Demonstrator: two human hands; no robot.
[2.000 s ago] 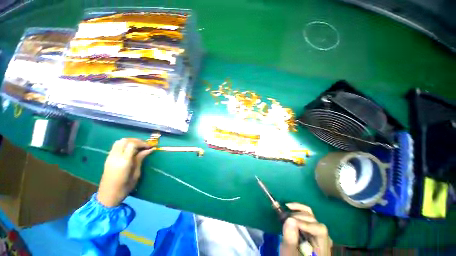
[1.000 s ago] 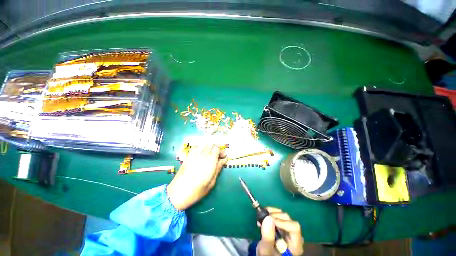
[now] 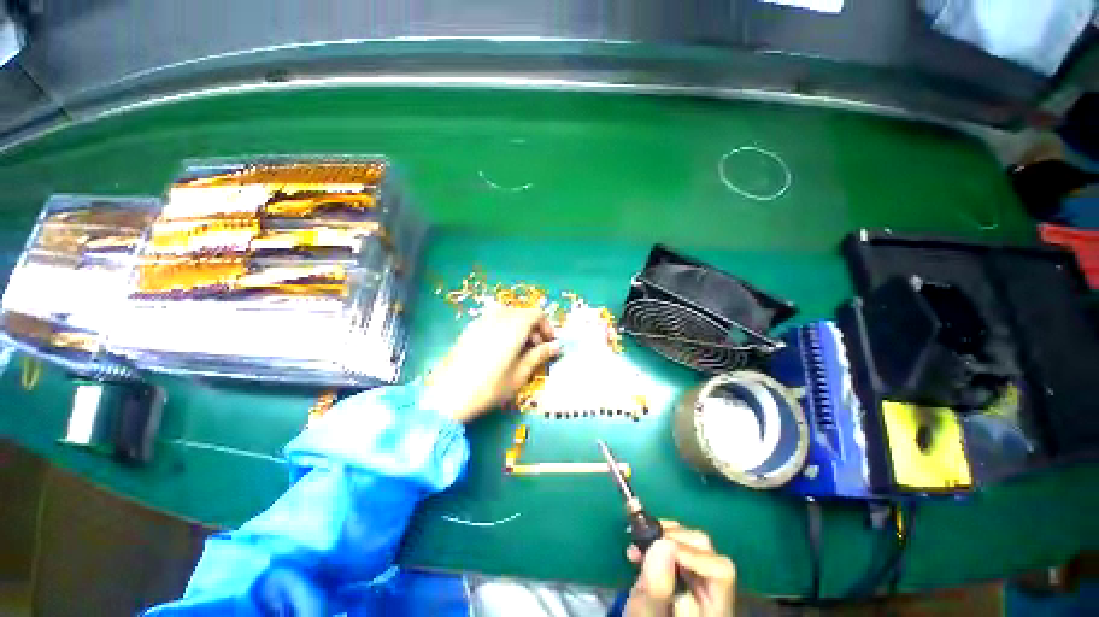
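Note:
My right hand (image 3: 687,569) holds the soldering iron (image 3: 636,512) like a pen, tip up and left, near the right end of a long flex cable (image 3: 560,469) lying on the green bench. My left hand (image 3: 488,362) is at the near edge of the heap of small flex pieces (image 3: 512,293), fingertips together; whether a piece is between them cannot be told. The row of flex cables (image 3: 591,392) lies under bright glare just right of my left hand. A thin solder wire (image 3: 482,521) lies curved near the front. My left sleeve partly covers an orange flex assembly (image 3: 323,407).
Blister trays (image 3: 259,271) are stacked at left, with a solder spool (image 3: 115,419) in front. At right stand the fume fan (image 3: 703,310), tape roll (image 3: 741,429), blue soldering station (image 3: 832,410), yellow sponge (image 3: 926,444), black iron stand (image 3: 934,338) and black tray (image 3: 1036,289).
My left hand has moved from the row of cables up to the heap. A long flex cable now lies in front of the row. The iron has shifted slightly right and down.

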